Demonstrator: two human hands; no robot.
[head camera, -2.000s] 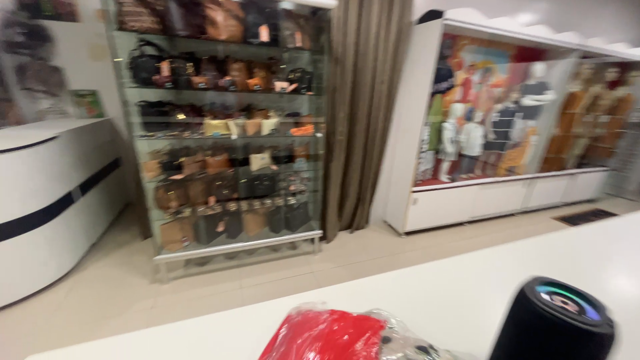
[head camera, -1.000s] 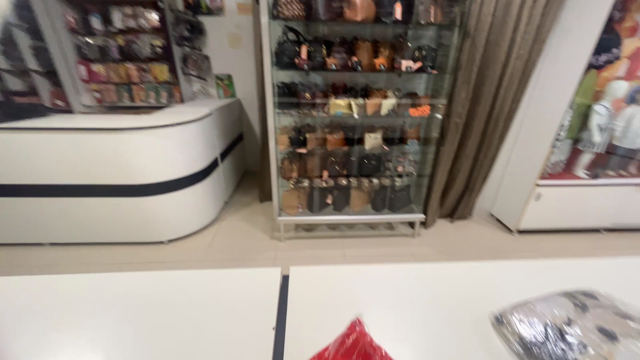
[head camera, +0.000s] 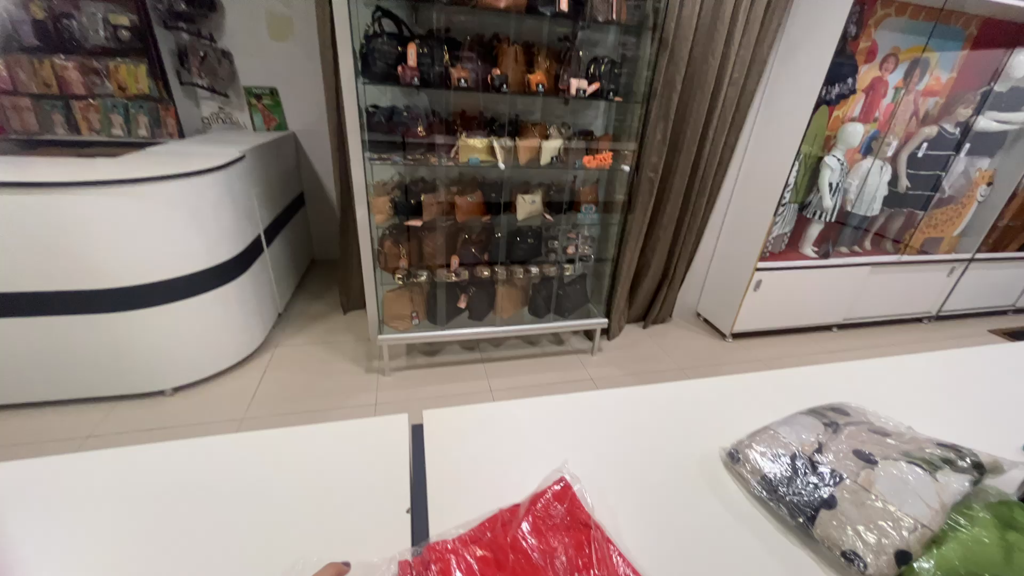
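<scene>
A fingertip with a dark nail, seemingly of my left hand (head camera: 333, 569), shows at the bottom edge, by the clear plastic at the left of a red garment in a clear plastic bag (head camera: 532, 532). Whether it grips the bag cannot be seen, as the rest of the hand is below the frame. My right hand is out of view. To the right, a bagged beige fabric item with dark spots (head camera: 848, 480) lies on the white counter (head camera: 640, 432), and a bagged green item (head camera: 980, 532) adjoins its lower right side.
A dark gap (head camera: 418, 480) divides the white counter tops. Beyond the tiled floor stand a curved white counter (head camera: 120, 240) with a dark stripe, a glass cabinet of handbags (head camera: 488, 330), a brown curtain (head camera: 688, 160) and a display case with child mannequins (head camera: 848, 292).
The view has swung left, then partly back right. A fingertip has come into view beside the red bag. The black cylindrical speaker at the right two seconds ago is out of view.
</scene>
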